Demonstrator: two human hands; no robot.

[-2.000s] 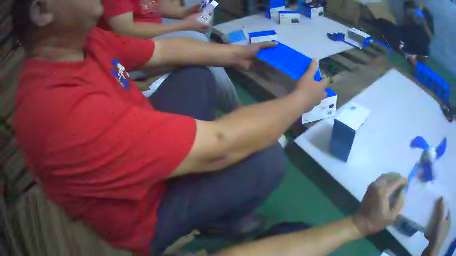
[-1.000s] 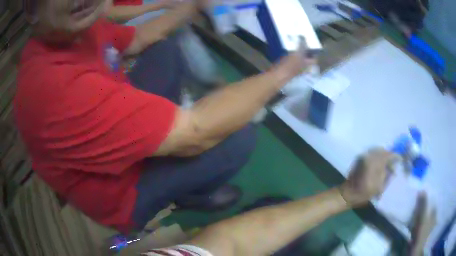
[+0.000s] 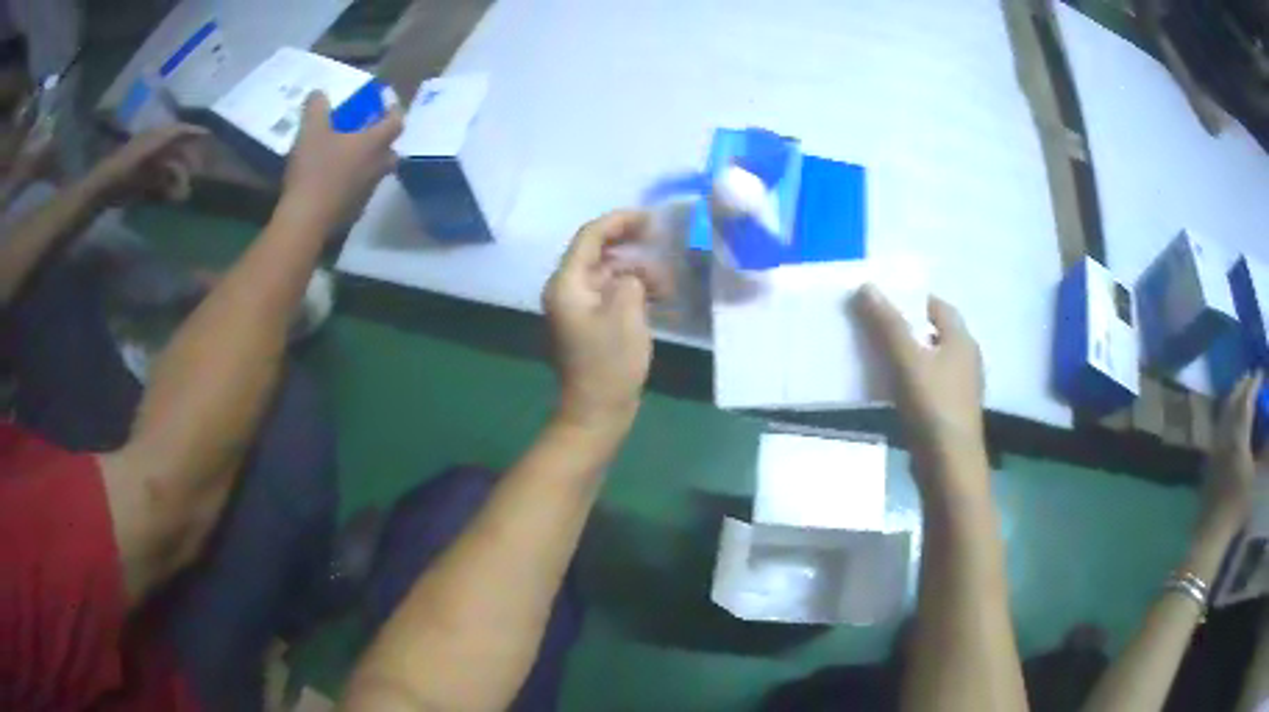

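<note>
My right hand (image 3: 935, 365) holds a white inner box (image 3: 793, 341) by its right side, over the table's front edge. A small fan (image 3: 745, 209) with blue blades and a white hub stands out at the box's top left, blurred. My left hand (image 3: 605, 313) is left of the box with fingers curled. A pale, see-through blur lies at its fingertips; whether it is gripped is unclear. An open white carton (image 3: 821, 483) with flaps out is low in front of me, below the inner box.
Two blue boxes (image 3: 832, 209) stand on the white table (image 3: 960, 153) behind the fan. A white-and-blue box (image 3: 448, 160) stands at left, beside a red-shirted neighbour's hand on another box (image 3: 285, 104). Blue-and-white boxes (image 3: 1097, 341) stand at right near another person's hand. The floor is green.
The view has swung right and down. My right hand, the inner box and the open carton now show fully. The neighbour's box now lies further left in view.
</note>
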